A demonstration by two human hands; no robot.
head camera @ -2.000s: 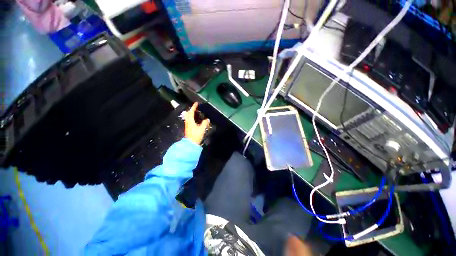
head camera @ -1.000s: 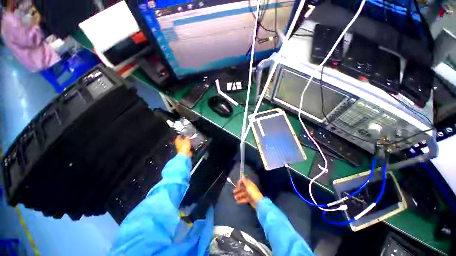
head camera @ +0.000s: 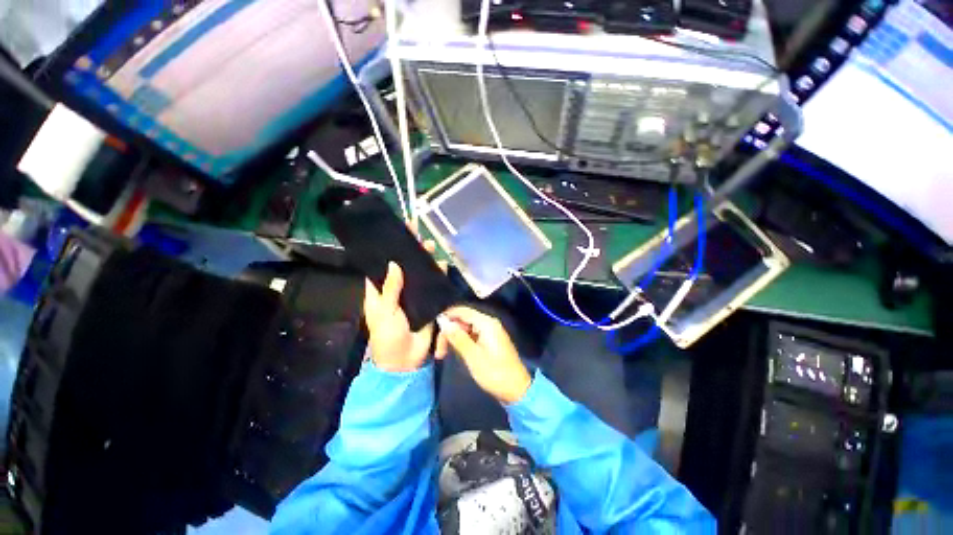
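Observation:
My left hand [head camera: 396,322] holds a long flat black device [head camera: 395,254], which looks like a phone, tilted in front of the bench edge. My right hand [head camera: 486,352] is at the device's lower end, with thumb and finger pinched on a small white piece [head camera: 449,323], perhaps a cable plug; whether it is plugged in cannot be told. A pale-framed test fixture [head camera: 484,232] lies just beyond the device. A second fixture [head camera: 712,313] lies to the right, with blue cables and a white cable over it.
Stacked black trays [head camera: 141,392] stand at left, and another tray [head camera: 815,439] is at lower right. The radio communication tester [head camera: 617,115] stands behind the fixtures, between two monitors [head camera: 225,78]. White cables [head camera: 401,115] hang from above. A keyboard [head camera: 596,196] lies before the tester.
My left hand has left the left tray and come to the middle with the black device. My right hand has moved up beside it. The view has turned right.

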